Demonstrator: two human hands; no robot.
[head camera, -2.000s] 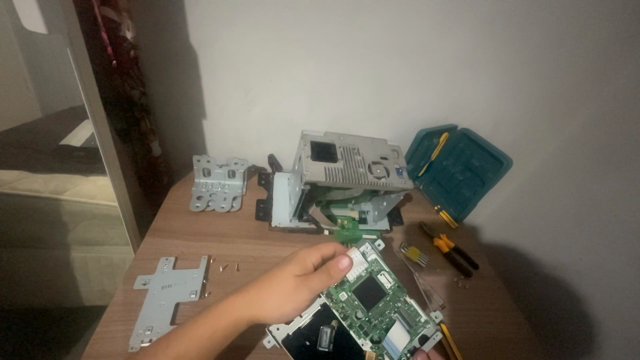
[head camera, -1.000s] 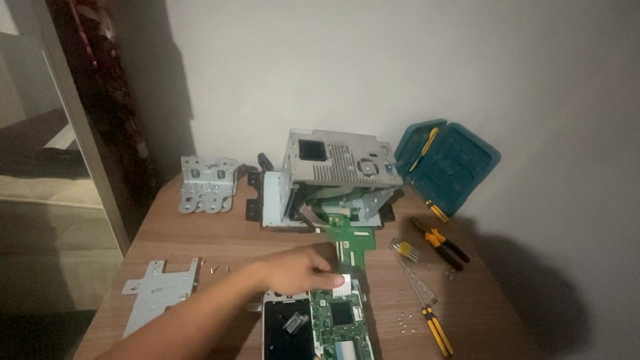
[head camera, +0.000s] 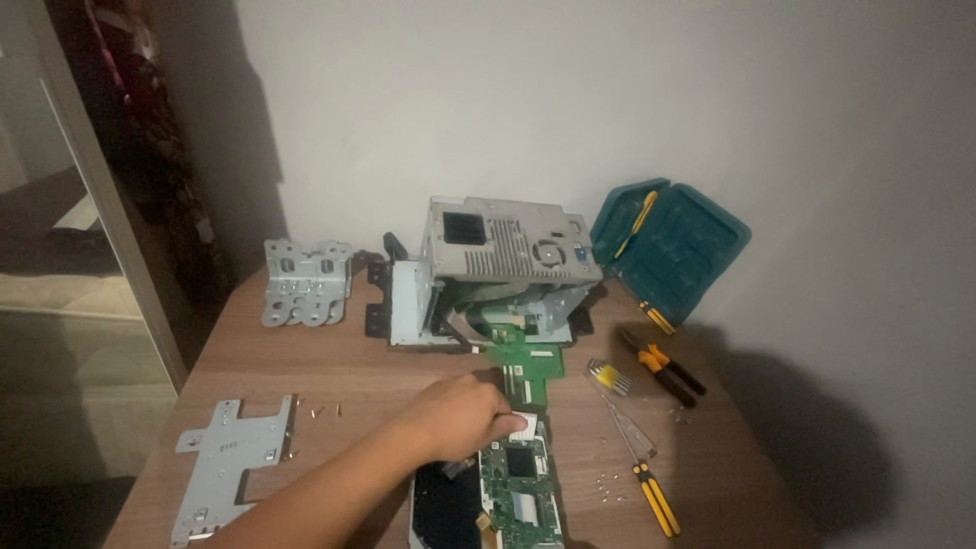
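Observation:
My left hand reaches in from the lower left, its thumb on a white piece at the upper end of a unit with a green circuit board. The fingers curl at that end, partly hidden. Beside the board, on the same unit, is a black panel. Just beyond lies another green circuit board, which extends from under an open metal housing with vents and flat cables inside. My right hand is not in view.
Metal brackets stand and lie at the left, with screws near the lower one. To the right are pliers, a yellow-black tool, a yellow hex-key holder, small screws and a teal case against the wall.
The circuit-board unit, tilted in both hands two seconds ago, now lies straighter and lower in view. The right fingertips at its lower right edge have gone from view. My left hand remains at its upper end.

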